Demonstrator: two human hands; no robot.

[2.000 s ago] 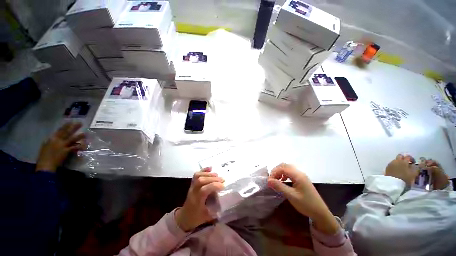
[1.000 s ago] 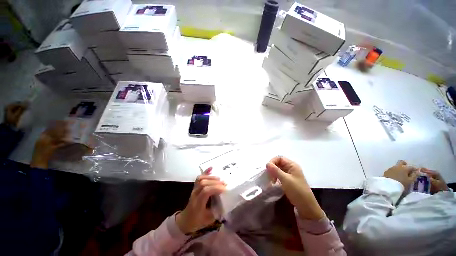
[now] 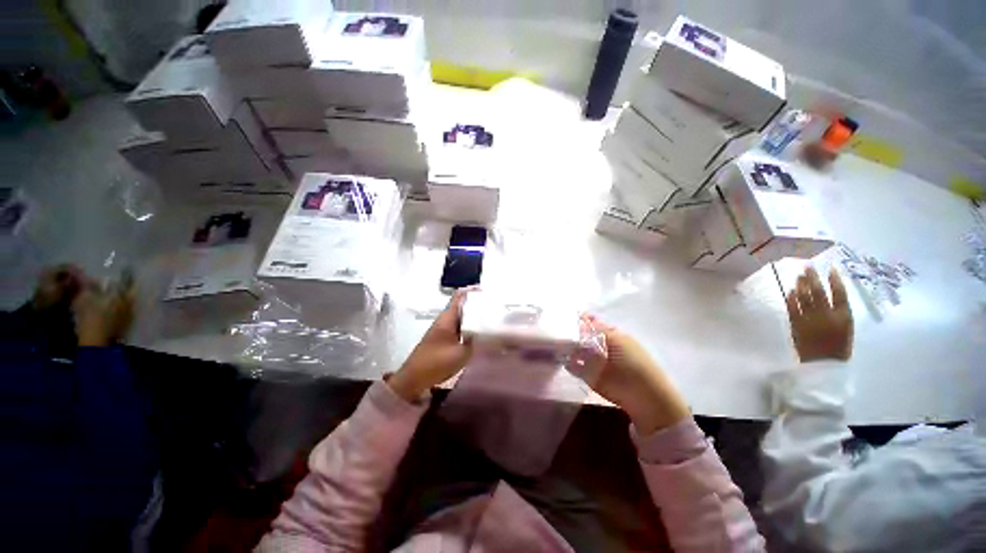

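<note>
A white retail box (image 3: 521,320) is held level between my hands over the bench's front edge, its top washed out by glare. Clear film shows at its right end and seems to hang below its front. My left hand (image 3: 435,348) grips the box's left end. My right hand (image 3: 630,373) grips the right end and the crinkled film there. A smartphone (image 3: 465,257) lies on pale bags just behind the box.
Bagged boxes (image 3: 330,232) stand left of centre, with white stacks (image 3: 373,81) behind. A leaning box stack (image 3: 692,108) and dark cylinder (image 3: 612,65) stand at the back. A neighbour's hand (image 3: 820,315) is at right; another's hands (image 3: 92,305) are at left.
The box in my hands has turned level and moved up toward the bench. The right neighbour's hand has reached forward near the stack. The box beside that stack sits differently, and the left neighbour's hands have shifted.
</note>
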